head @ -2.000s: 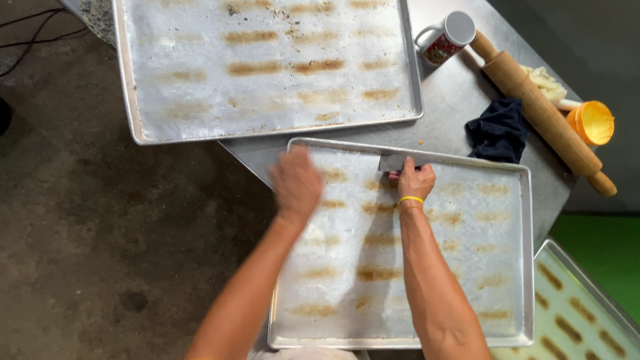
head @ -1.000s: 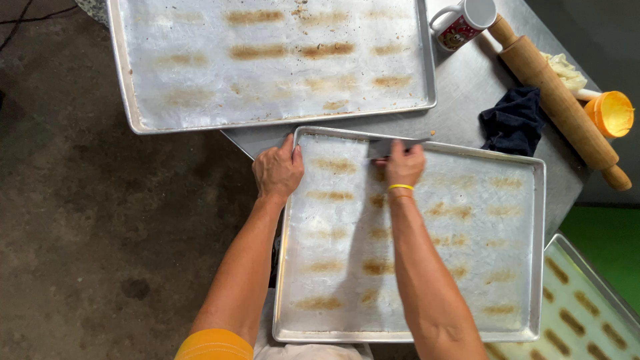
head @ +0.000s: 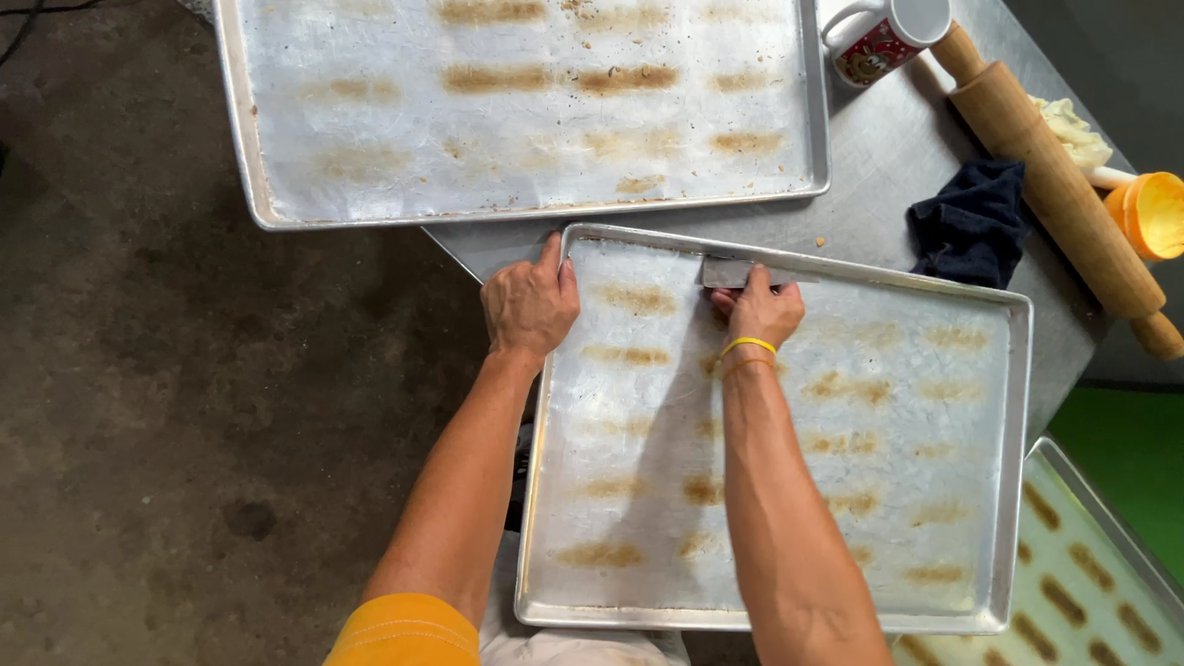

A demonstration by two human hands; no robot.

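Note:
A rimmed aluminium baking sheet (head: 647, 407) with rows of brown baked-on marks lies in front of me, partly over the table's edge. My left hand (head: 530, 301) grips its rim at the far left corner, thumb on the inner side. In my right hand (head: 763, 305), a flat metal scraper (head: 731, 272) rests on the sheet close to the far rim, its blade partly hidden by my fingers. A yellow band circles the right wrist. Beyond, a second marked baking sheet (head: 518, 120) with crumbs on it overlaps the table's left edge.
On the steel table (head: 879, 148) are a printed mug (head: 874, 51), a dark cloth (head: 971, 222), a wooden rolling pin (head: 1064, 176), an orange container (head: 1152, 213) and a pale crumpled cloth or wrap (head: 1073, 129). Another marked sheet (head: 1091, 555) is at the lower right. Concrete floor shows at left.
My left hand, blurred above the near sheet two seconds ago, has moved to its far left corner and holds the rim. The right hand stays near the far rim with the scraper.

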